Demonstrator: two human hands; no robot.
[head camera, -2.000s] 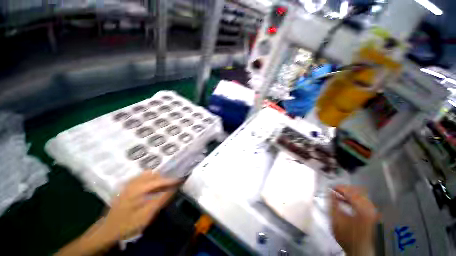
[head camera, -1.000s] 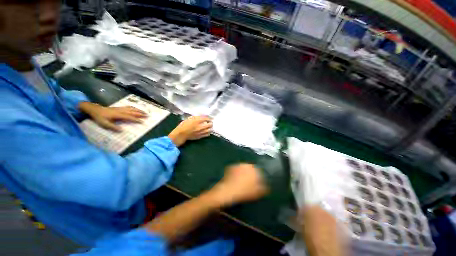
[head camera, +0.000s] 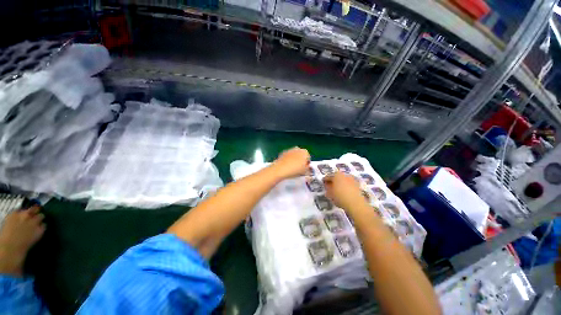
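A white pocketed parts tray (head camera: 277, 212) lies on the green belt in front of me, on white film. Dark-rimmed ring-shaped parts (head camera: 335, 222) sit in rows in its middle and right side; its left side shows bare pockets. My left hand (head camera: 294, 162) is over the tray's far edge, fingers bent down. My right hand (head camera: 342, 186) is over the upper middle of the tray, fingertips at the parts there. The fingertips of both hands are blurred or hidden, so I cannot tell if either holds a part.
Flattened white translucent trays (head camera: 154, 154) lie to the left, beside a taller tray stack (head camera: 49, 117). Another person's hand (head camera: 21, 234) is at the left edge. A blue crate (head camera: 440, 212) with a white sheet stands right of the tray. A metal post rises behind it.
The view has swung back right from the neighbouring worker. Both my hands have moved onto the tray's far part; my left hand was over the bare belt.
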